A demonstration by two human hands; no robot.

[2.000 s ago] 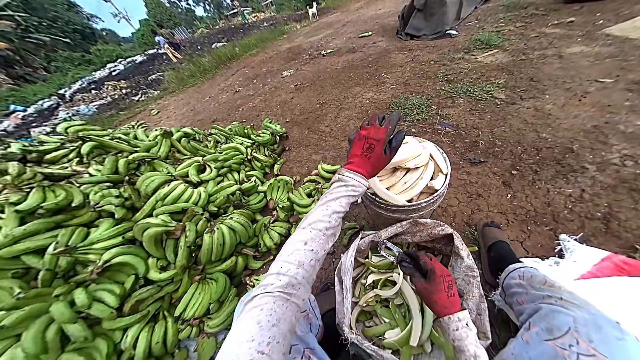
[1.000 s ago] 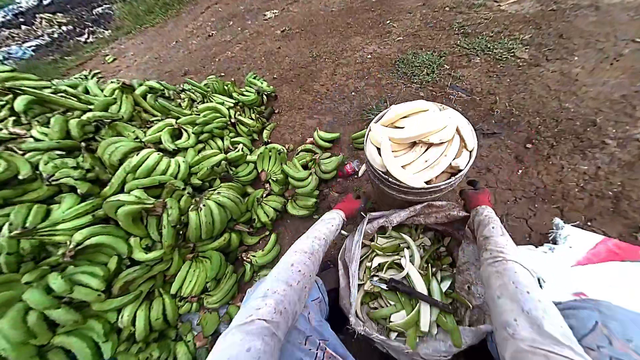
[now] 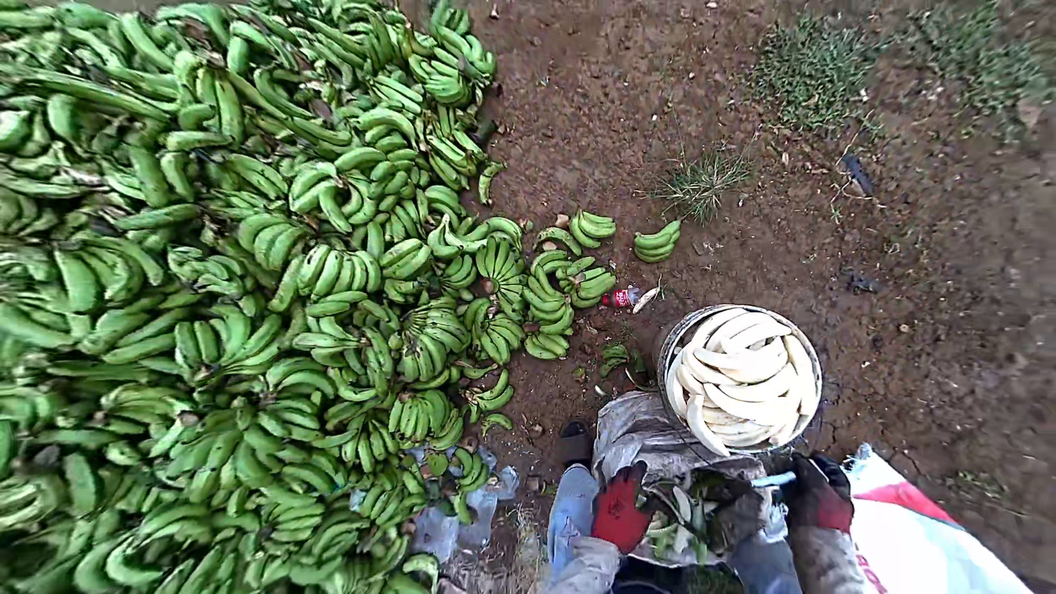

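Observation:
My left hand (image 3: 620, 505), in a red glove with dark fingers, is at the left side of the open sack (image 3: 639, 425), its fingertips by the green peels (image 3: 683, 516). At the sack's right side is my right hand (image 3: 818, 495), gloved alike, with a pale bluish strip (image 3: 774, 479) at its fingertips. Whether either hand grips the sack's edge or that strip is unclear. Just beyond the sack stands a round bucket (image 3: 667, 351) heaped with peeled plantains or green bananas (image 3: 742, 375). No knife can be made out now.
A large heap of unpeeled green bunches (image 3: 330, 272) covers the left side. Loose bunches (image 3: 656, 242) and a plastic bottle with a red label (image 3: 620, 297) lie on bare soil. A white and red woven sack (image 3: 932, 528) is at lower right. Grass tufts (image 3: 701, 183) grow farther out.
My left hand has left the bucket's peeled fruit and come back to the sack. A dark-handled tool lay on the peels one second ago. The view has swung downward.

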